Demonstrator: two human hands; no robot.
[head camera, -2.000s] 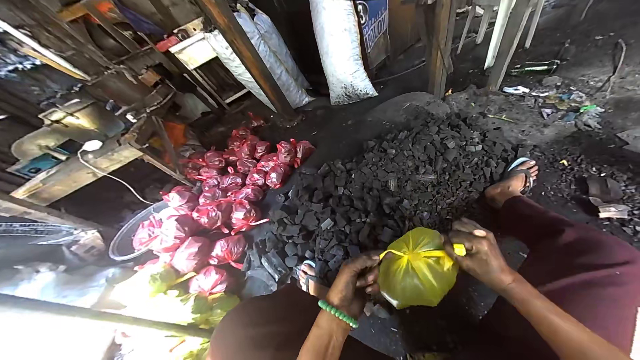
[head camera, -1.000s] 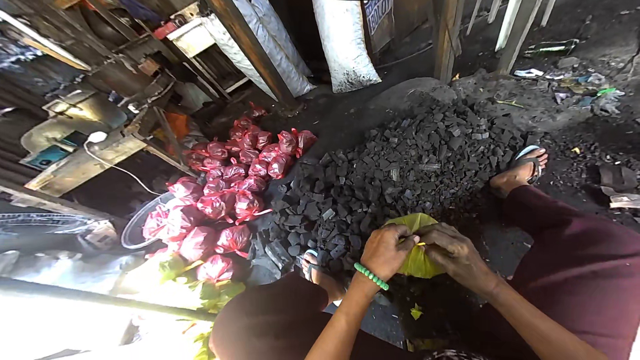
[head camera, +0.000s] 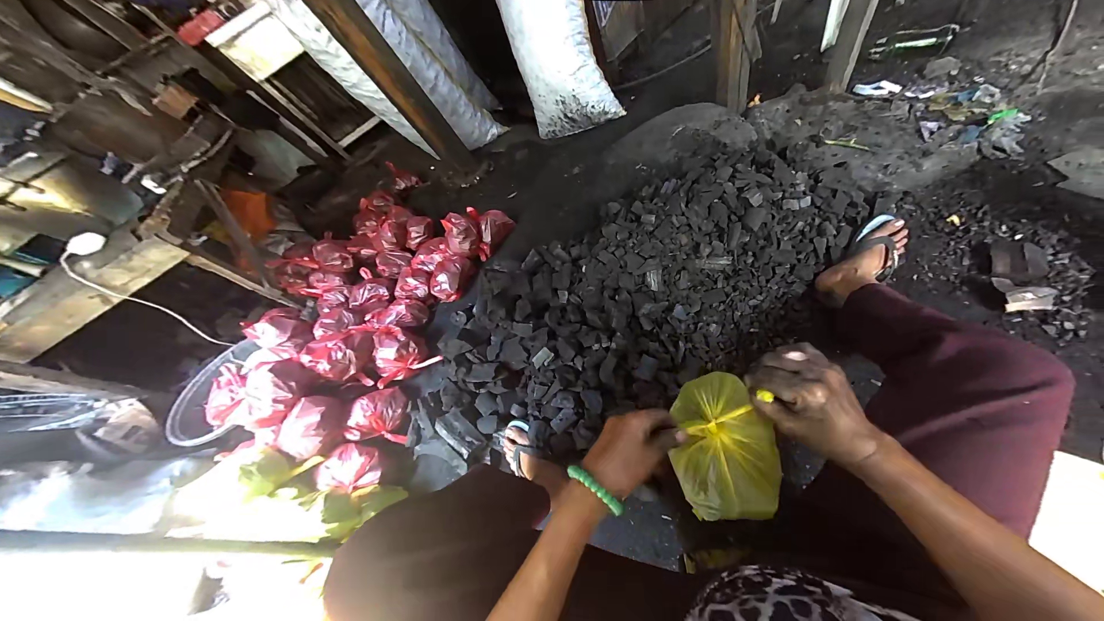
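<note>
A filled yellow plastic bag (head camera: 726, 466) hangs between my hands, its neck gathered into a knot with the ends pulled out sideways. My left hand (head camera: 634, 453), with a green beaded bracelet (head camera: 595, 490) at the wrist, pinches the end on the left. The other end is gripped by my right hand (head camera: 811, 401), a bit of yellow plastic showing between the fingers. Just beyond the bag lies a heap of black charcoal pieces (head camera: 638, 285). What fills the bag cannot be made out.
Many knotted red plastic bags (head camera: 341, 354) are piled left of the charcoal, some in a round basin (head camera: 194, 405). Yellow bags (head camera: 259, 492) lie below them. White sacks (head camera: 561, 69) and wooden posts (head camera: 392, 82) stand behind. My sandalled feet (head camera: 862, 259) flank the heap.
A second ago my hands were close together over the bag's top; now they are apart, each with an end of the knotted neck. The bag's full body shows again below the knot.
</note>
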